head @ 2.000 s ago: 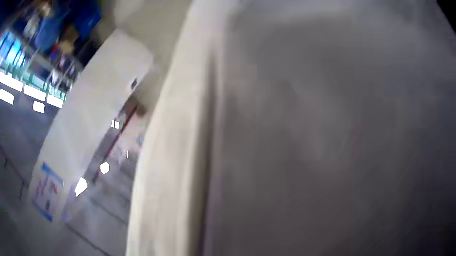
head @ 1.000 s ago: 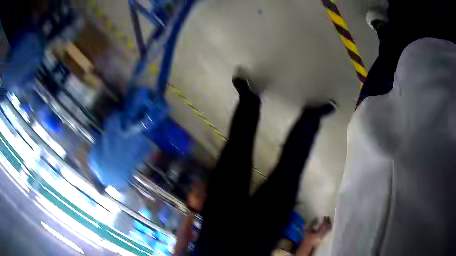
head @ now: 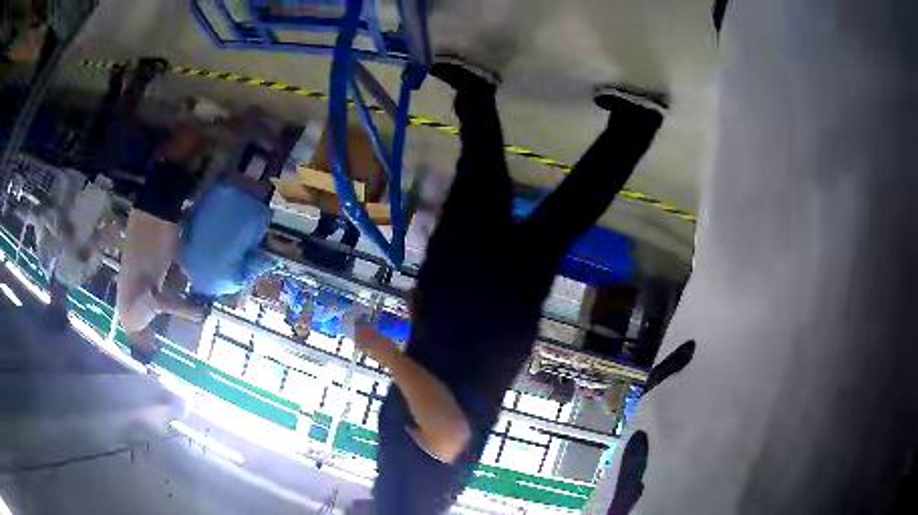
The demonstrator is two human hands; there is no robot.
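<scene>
The view is upside down and tilted. Neither of my hands can be made out. A pale grey garment [head: 815, 262] fills the right side, with dark printed marks at its left edge. Nearest in front is a person in dark clothes [head: 483, 262], seen upside down, legs apart, with one bare forearm bent. Beside this person stands an open blue tube frame [head: 347, 131], perhaps a rack or trolley. Whether the person touches it cannot be told.
Yellow-black floor tape [head: 544, 159] crosses the floor behind the person's legs. A green conveyor line [head: 252, 402] with metal frames runs behind. An open carton [head: 337, 181], a blue tote [head: 599, 253] and people, one in a light blue smock [head: 223, 236], are along it.
The view has turned and is sharper. The dark-clothed person's legs now appear higher. The blue frame appears further up and right, and more of the conveyor line shows. The garment still fills the right.
</scene>
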